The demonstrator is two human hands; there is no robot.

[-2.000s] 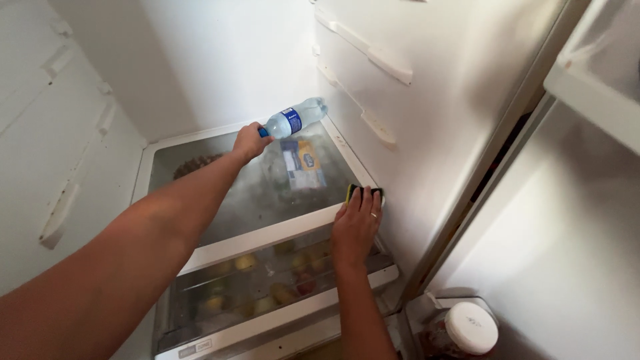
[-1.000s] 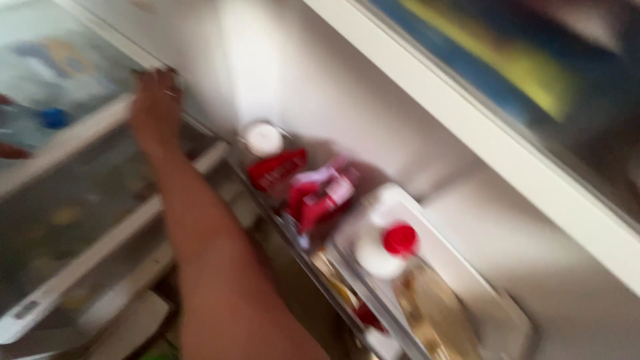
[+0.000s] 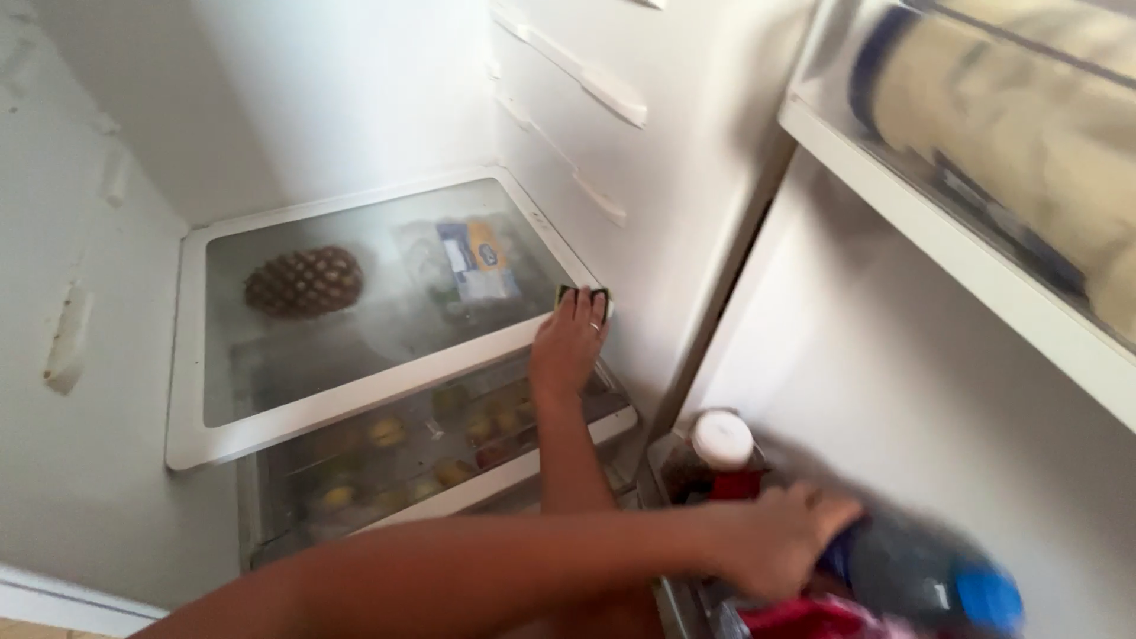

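Observation:
My right hand point(image 3: 568, 351) presses a dark green sponge point(image 3: 600, 298) onto the front right corner of the glass shelf's white frame point(image 3: 373, 383) in the refrigerator. Across the view reaches my left arm, with my left hand point(image 3: 781, 541) over the lower door shelf, gripping a clear plastic bottle point(image 3: 905, 568) with a blue cap. The bottle lies tilted there, blurred, its cap toward the right. Under the foggy glass show a pineapple point(image 3: 304, 282) and a blue and yellow package point(image 3: 477, 259).
Below the glass shelf is a drawer holding several yellowish fruits point(image 3: 387, 432). In the lower door shelf stand a white-lidded jar point(image 3: 722, 438) and red packages point(image 3: 812, 618). An upper door shelf point(image 3: 958, 240) juts in at right, holding a large pale item point(image 3: 994, 133). Shelf rails point(image 3: 612, 93) line the side wall.
My left hand and the bottle have moved from above the glass shelf to the lower door shelf at right. My right hand remains at the shelf's front right corner.

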